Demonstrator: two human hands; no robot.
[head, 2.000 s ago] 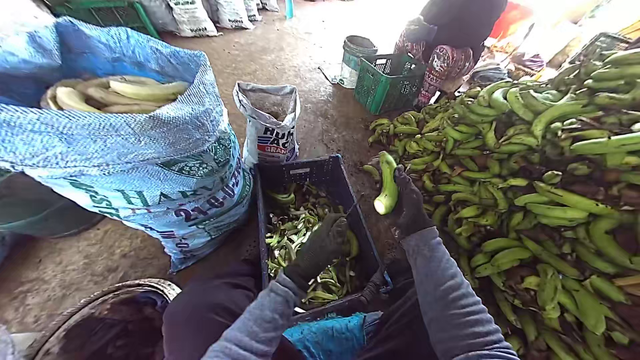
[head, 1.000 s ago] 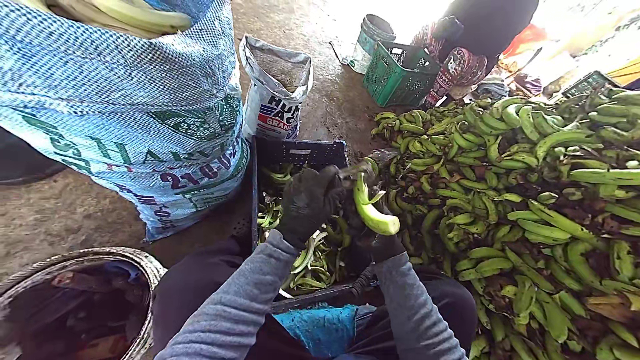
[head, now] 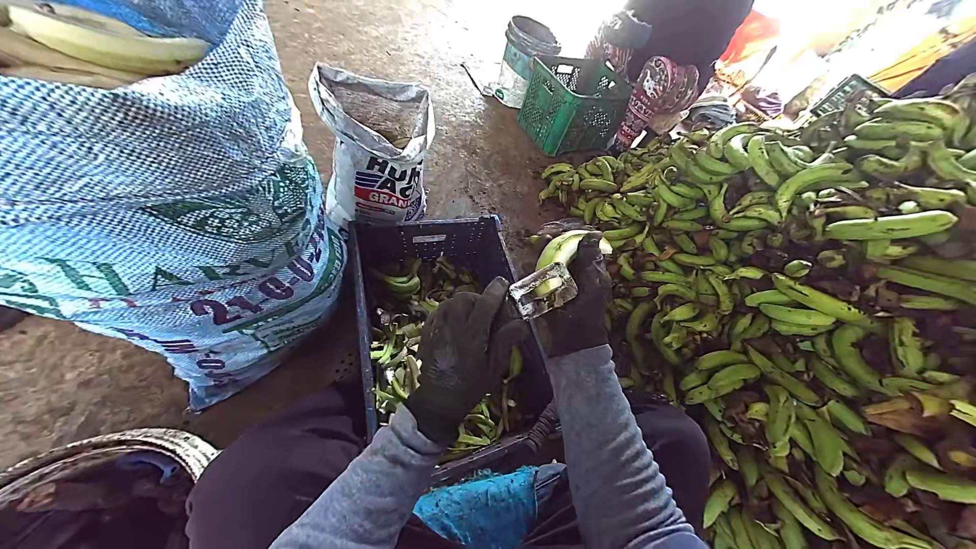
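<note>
Both my hands wear dark gloves. My right hand [head: 583, 301] grips a partly peeled green plantain [head: 568, 248], its pale flesh showing. My left hand [head: 465, 351] is closed around the handle of a peeler [head: 543, 290], whose wide metal frame lies against the plantain; the handle itself is mostly hidden by my fingers. Under my hands, a dark plastic crate [head: 427, 232] holds green peels [head: 404, 366]. To the right spreads a large heap of green plantains [head: 808, 305].
A big woven sack [head: 152, 198] with peeled plantains [head: 114, 46] stands at left, a smaller white sack [head: 377, 168] beyond the crate. A woven basket [head: 175, 450] sits lower left. Farther back are a green crate [head: 572, 107], a bucket [head: 526, 57] and a seated person [head: 686, 30].
Two seconds ago the hands were apart, the plantain mostly green and upright. They have come together, and more pale flesh shows. The view has shifted closer over the crate.
</note>
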